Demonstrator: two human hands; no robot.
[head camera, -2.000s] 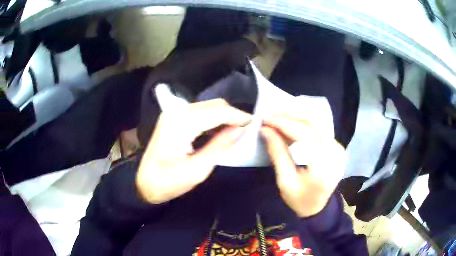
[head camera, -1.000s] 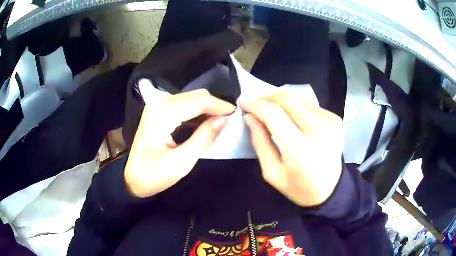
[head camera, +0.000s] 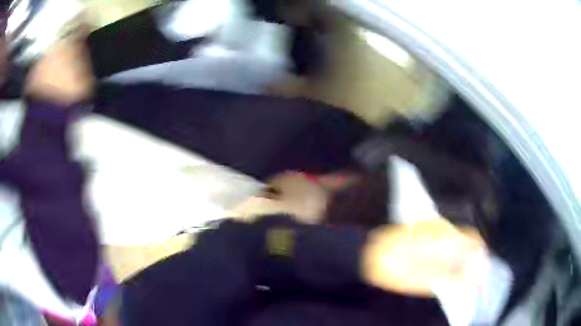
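Observation:
The view is strongly blurred. My left hand (head camera: 417, 258) is at the lower right, its dark sleeve reaching in from the left. It holds the part-sewn garment piece, whose pale side (head camera: 411, 191) shows above the hand and again below right. Its dark part lies behind and above the hand. The fingertips and the held edge are too blurred to tell apart. My right hand cannot be made out in the picture.
The pale machine table edge (head camera: 503, 114) curves down the right side. A long dark panel (head camera: 242, 127) and a white sheet (head camera: 153, 184) lie at centre and left. Another person's hand (head camera: 60, 73) and purple sleeve (head camera: 54, 197) are at far left.
The view has swung left and blurred. My left hand and the piece now appear at the lower right; my right hand has dropped out of sight. Another person's arm has appeared.

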